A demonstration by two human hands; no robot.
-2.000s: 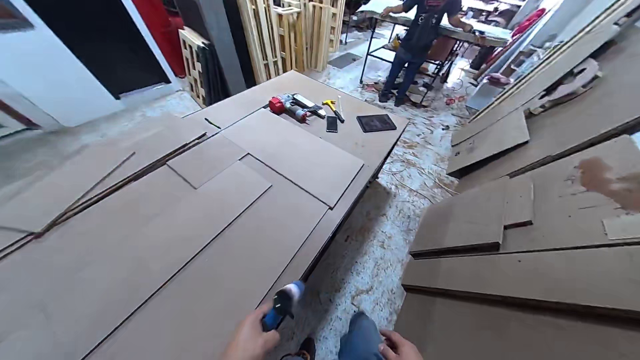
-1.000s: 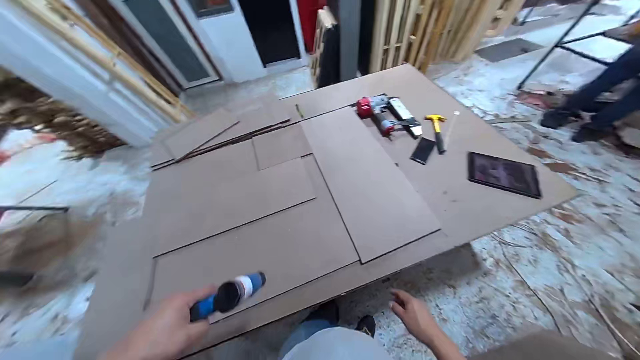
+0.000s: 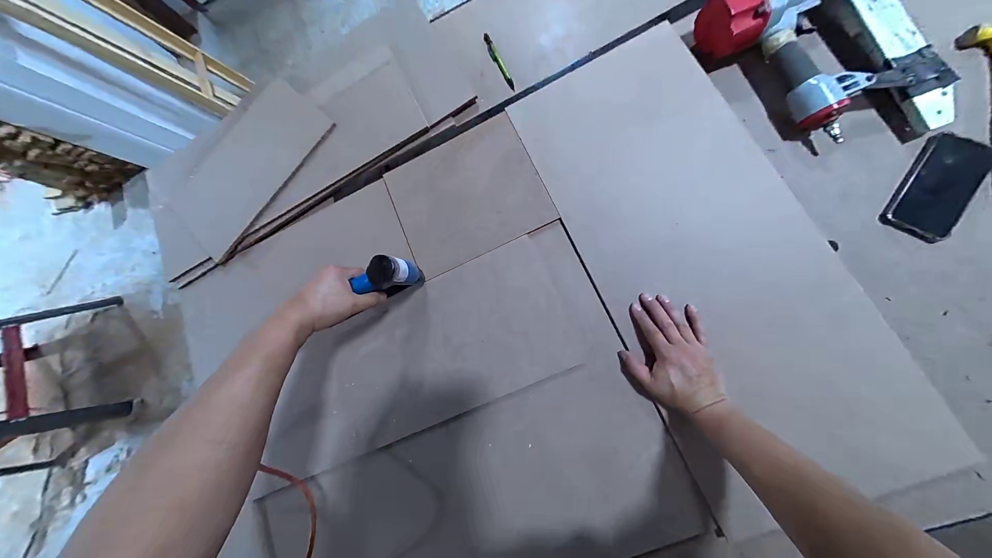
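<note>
My left hand [image 3: 341,298] grips a blue and black handheld tool [image 3: 391,273] with a round dark cap. The tool's tip is at the corner of a small square board [image 3: 473,194], where it meets the neighbouring boards. Flat against the left edge of a long brown board [image 3: 759,271] lies my right hand [image 3: 674,356], palm down with fingers a little apart, its thumb by the dark gap. A wide board [image 3: 480,325] lies between my hands. What kind of tool the left hand holds cannot be told for certain.
A red and grey pneumatic tool [image 3: 806,77], a dark phone [image 3: 938,186] and part of a yellow hammer [image 3: 978,37] lie at the upper right. A green pen [image 3: 498,62] is near the far boards. Loose boards [image 3: 256,163] overlap at the upper left; an orange hose [image 3: 302,496] is below.
My left hand has brought the tool over to the small square board's corner. My right hand, in the air beside the table a second ago, now rests on the long board. The view has moved closer to the boards.
</note>
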